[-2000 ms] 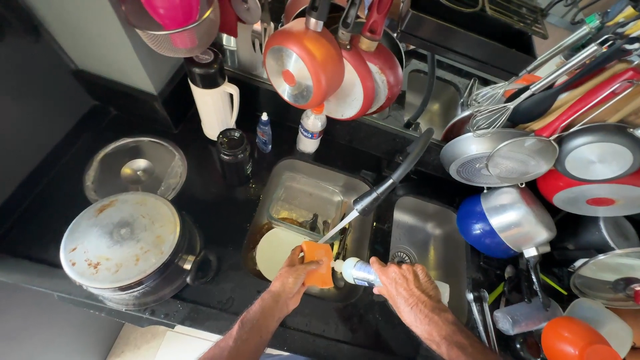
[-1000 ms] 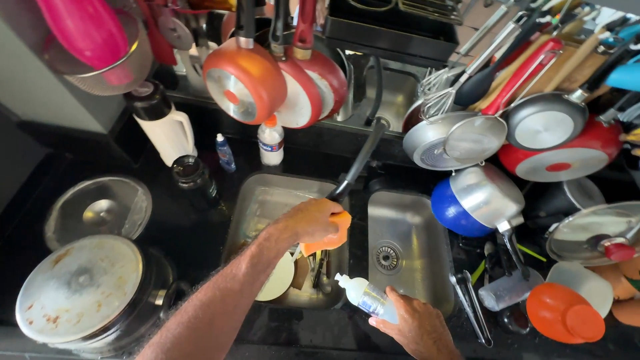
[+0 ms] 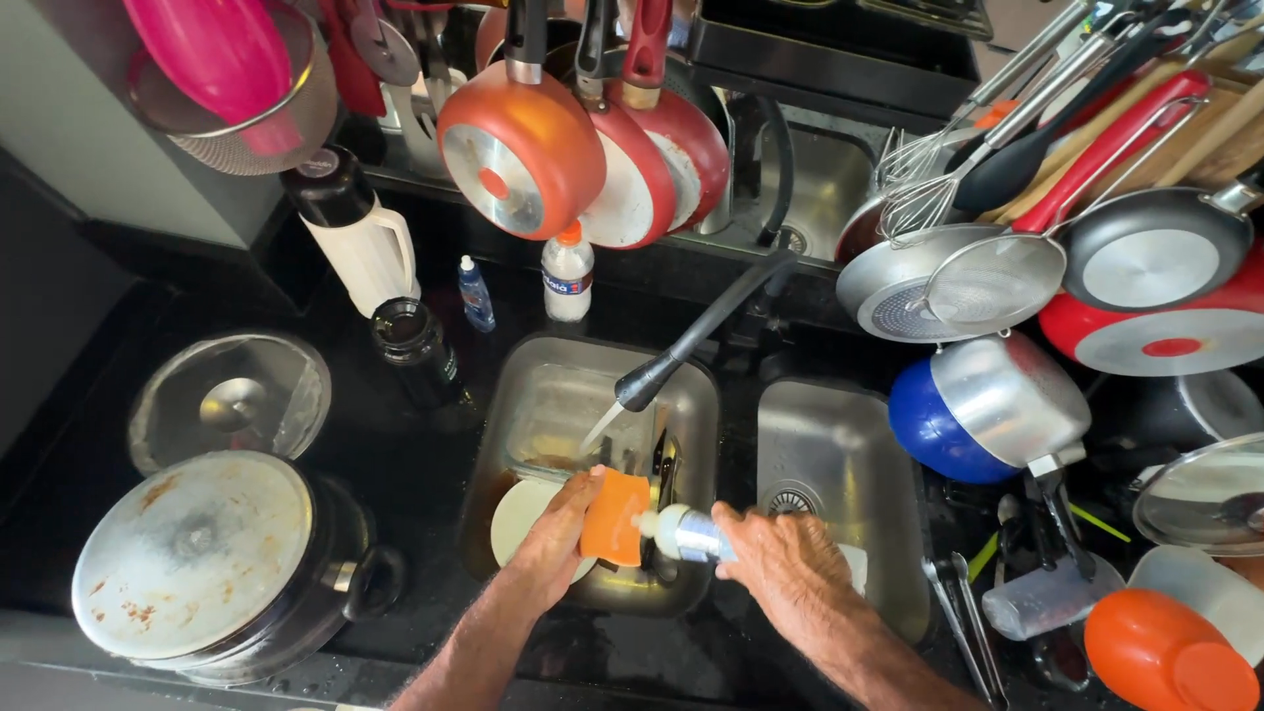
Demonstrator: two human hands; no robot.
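Note:
My left hand (image 3: 553, 538) holds an orange sponge (image 3: 614, 517) above the left sink basin. In my right hand (image 3: 780, 558) is a plastic squeeze bottle (image 3: 691, 534), tipped sideways, its nozzle at the sponge, where some pale liquid shows. Water runs from the black flexible faucet (image 3: 647, 383) into a clear rectangular container (image 3: 583, 400) in the left basin (image 3: 706, 395). A pale plate (image 3: 518, 513) lies below it, partly behind my left hand. Dark-handled cutlery (image 3: 668, 469) rests at the basin's right side.
The right basin (image 3: 839, 434) adjoins. A large lidded pot (image 3: 197, 558), a glass lid (image 3: 230, 405), a thermos (image 3: 351, 242), a black jar (image 3: 410, 346) and small bottles (image 3: 568, 276) stand left and behind. Pans (image 3: 523, 148) hang above; a saucepan (image 3: 1007, 400), tongs (image 3: 963, 622) and bowls (image 3: 1165, 647) crowd the right.
One second ago the sponge and bottle were apart, my left hand turned over; now the sponge faces the nozzle, much as two seconds ago. Water now visibly runs from the faucet.

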